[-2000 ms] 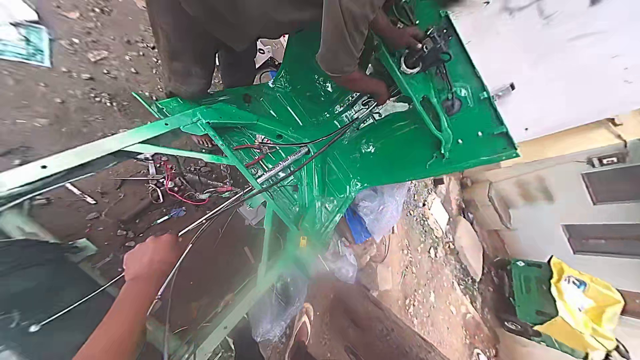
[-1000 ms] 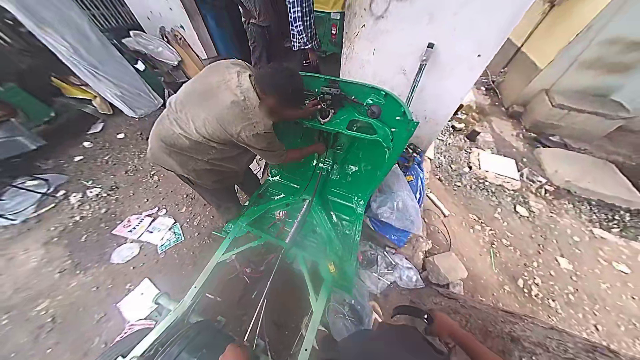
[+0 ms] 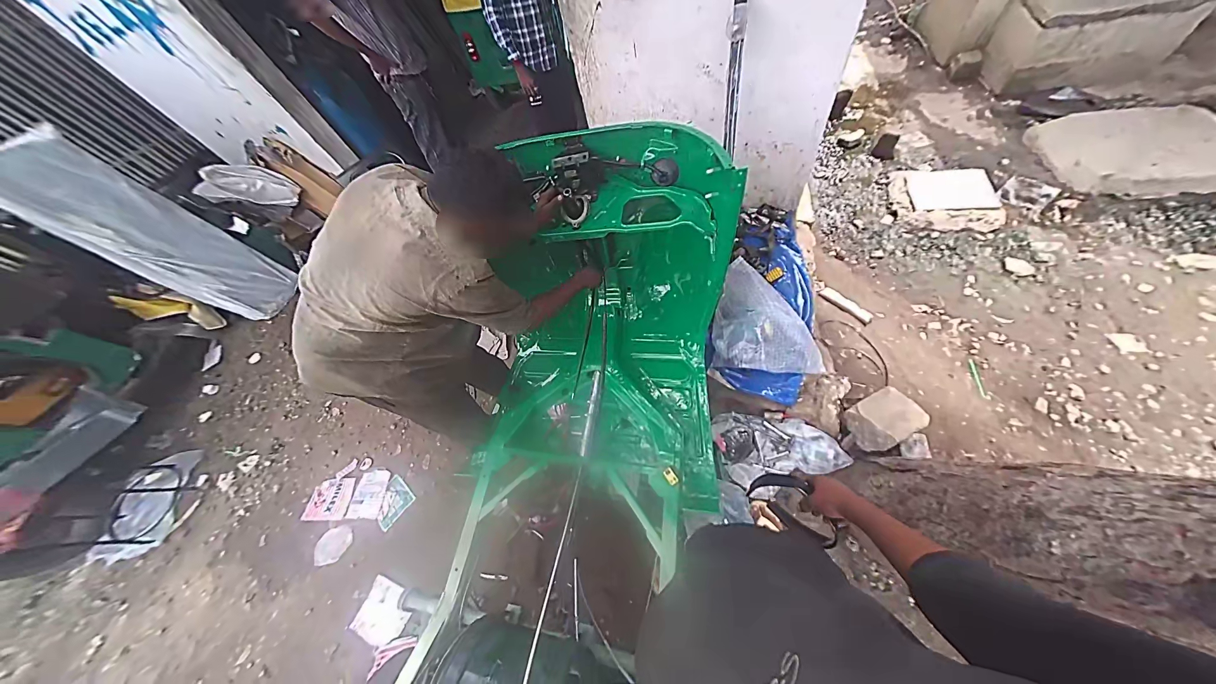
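Note:
My right hand [image 3: 828, 498] is low on the right, closed on a dark curved thing [image 3: 777, 481] too blurred to name. My left hand is out of view. Left of my right hand stands a green-painted metal vehicle body [image 3: 655, 351], its open frame rails [image 3: 465, 560] reaching toward me. A metal tube [image 3: 593, 404] and long thin cables [image 3: 560, 560] run along its middle. A co-worker [image 3: 380, 275] bends over its far left side, one hand [image 3: 589, 276] at the cables on the floor panel, the other [image 3: 548, 206] by the dark mechanism [image 3: 576, 171] on the front panel.
Clear plastic bags [image 3: 760, 323], a blue sheet [image 3: 793, 266] and stones [image 3: 885, 418] lie right of the body. Printed papers [image 3: 366, 496] lie on the ground to the left. A white wall [image 3: 646, 76] stands behind the body, with other people [image 3: 527, 38] at the back.
Two seconds ago my left hand was at the cables; now it is out of view. My right hand has come into view. The view has swung strongly.

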